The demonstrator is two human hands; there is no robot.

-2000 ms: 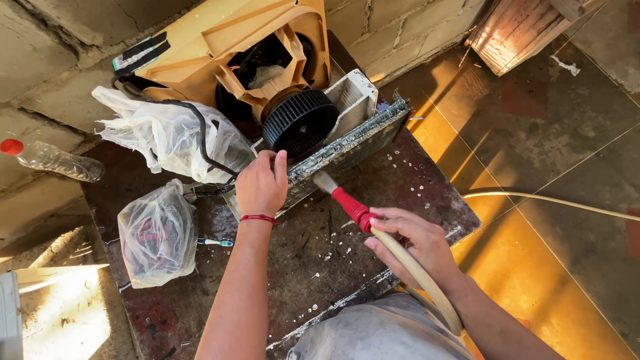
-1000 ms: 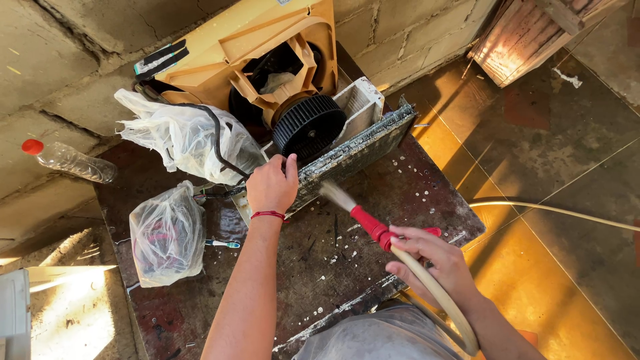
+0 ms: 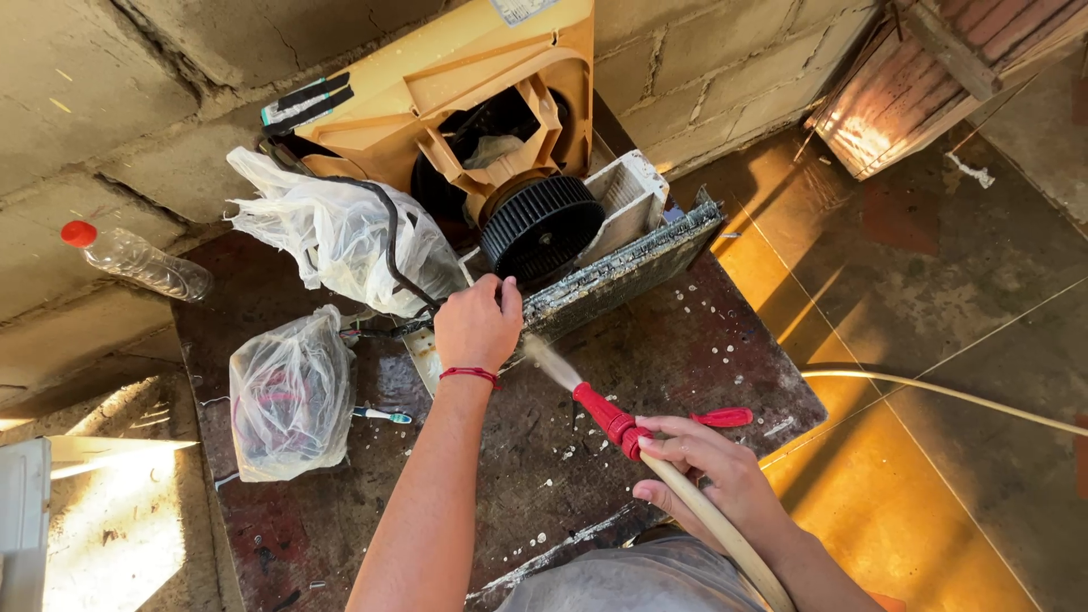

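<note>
My left hand (image 3: 478, 327) grips the near end of a finned heat-exchanger coil (image 3: 625, 268), which stands on edge on a worn table (image 3: 476, 501). In my right hand (image 3: 714, 476) is a pale hose (image 3: 710, 518) with a red spray nozzle (image 3: 608, 416). Water sprays from the nozzle toward the coil's near lower edge, beside my left hand. Behind the coil are a black blower wheel (image 3: 544, 228) and a tan plastic housing (image 3: 501, 64) leaning by the wall. A black cable (image 3: 393, 229) runs to the coil's end near my left fingers.
White plastic bags (image 3: 340, 229) and a clear bag with something inside (image 3: 293, 395) lie at left, near a toothbrush (image 3: 382, 415). A red-capped bottle (image 3: 149, 262) stands by the block wall. A red-handled tool (image 3: 722, 417) lies right of the nozzle. The hose crosses the tiled floor; a wooden object (image 3: 926, 85) stands beyond.
The nozzle in my right hand has moved slightly away from the coil, and the red-handled tool shows more fully beside it. My left hand stays on the coil's end. The view has shifted a little.
</note>
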